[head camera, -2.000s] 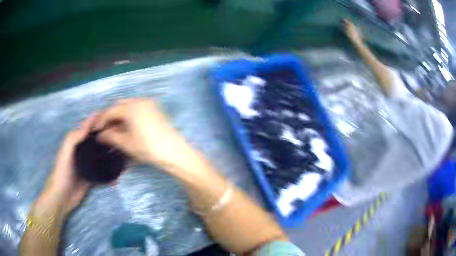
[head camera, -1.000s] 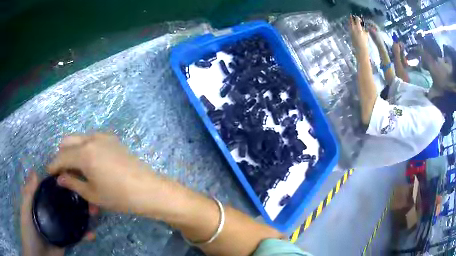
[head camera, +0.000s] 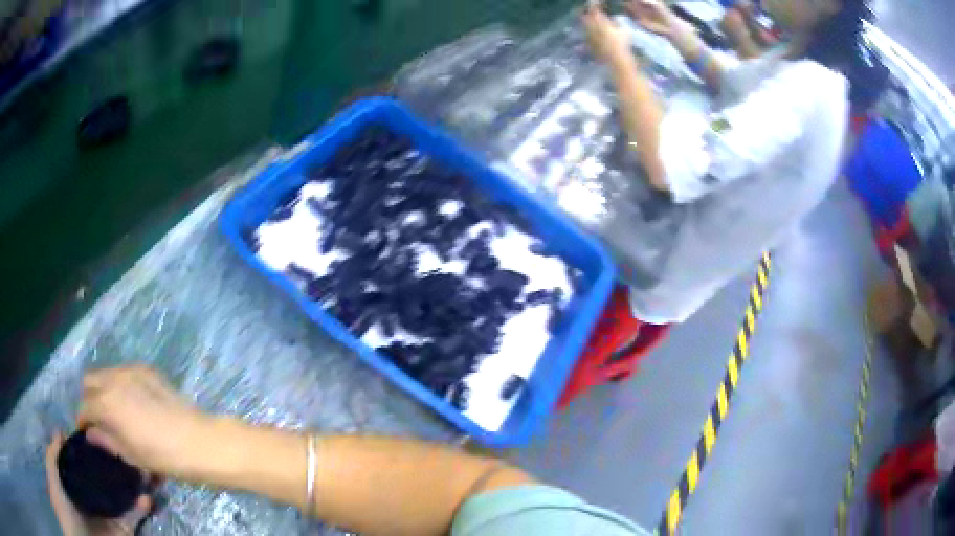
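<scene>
A round black housing (head camera: 100, 477) is at the lower left, held in my left hand (head camera: 65, 507), which shows only in part around its left and lower edge. My right hand (head camera: 141, 421) is over the housing's upper rim with its fingers bent down onto it. Blur and the fingers hide whether a small part is pinched there. A blue bin (head camera: 351, 343) with a white bottom stands to the right of my hands and holds many small black pieces (head camera: 419, 283).
Bubble wrap (head camera: 225, 361) covers the worktop. A green conveyor belt (head camera: 157, 178) beyond carries black units (head camera: 105, 120). A clear blister tray (head camera: 565, 141) lies beyond the bin. A person in a white shirt (head camera: 759, 136) sits at the right by a red stool (head camera: 607, 351). Yellow-black tape (head camera: 723, 403) marks the floor.
The view has swung to the right, so the bin and my hands appear farther left. My hands and the housing sit lower in the frame and remain together.
</scene>
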